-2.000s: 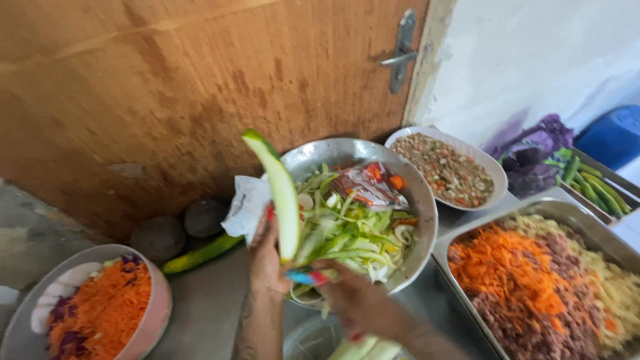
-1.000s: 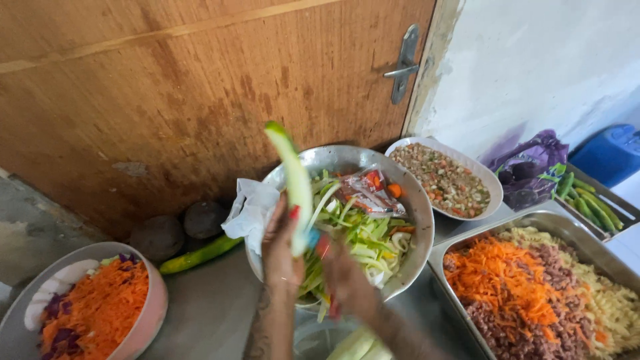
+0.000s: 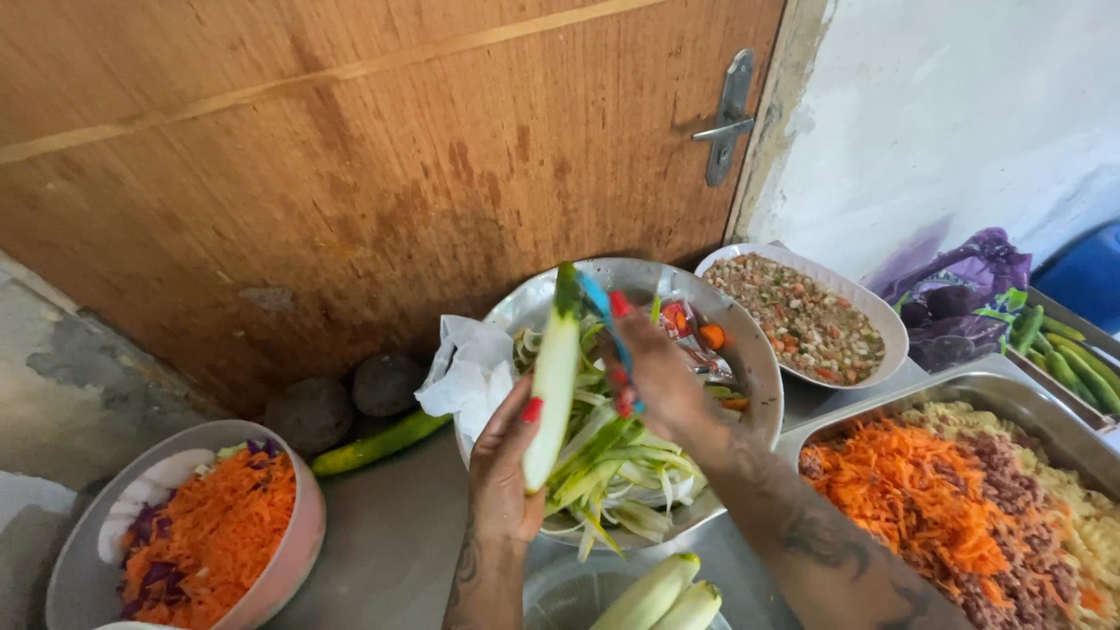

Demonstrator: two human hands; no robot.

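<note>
My left hand [image 3: 507,459] grips a mostly peeled cucumber [image 3: 553,385] near its lower end; dark green skin remains at its upper tip. My right hand [image 3: 656,372] is shut on a blue peeler [image 3: 604,306], whose head is beside that green tip. Both are over a round metal bowl [image 3: 766,394] heaped with pale green peelings [image 3: 630,472], with carrot pieces and a plastic wrapper towards its right side. Below it, peeled cucumbers [image 3: 656,595] lie in a clear container [image 3: 560,591]. White plastic [image 3: 472,372] hangs over the bowl's left rim.
A pink bowl [image 3: 302,525] of grated carrot stands left, near an unpeeled cucumber [image 3: 381,444] and dark round objects [image 3: 311,411]. To the right are a white bowl [image 3: 892,337] of chopped mix, a metal tray [image 3: 971,381] of carrot, meat-like crumbles and pasta, and a purple bag [image 3: 962,280]. A wooden door [image 3: 394,201] stands behind.
My right hand has moved up along the cucumber, bringing the peeler from its lower part to the green tip. The cucumber stays in my left hand.
</note>
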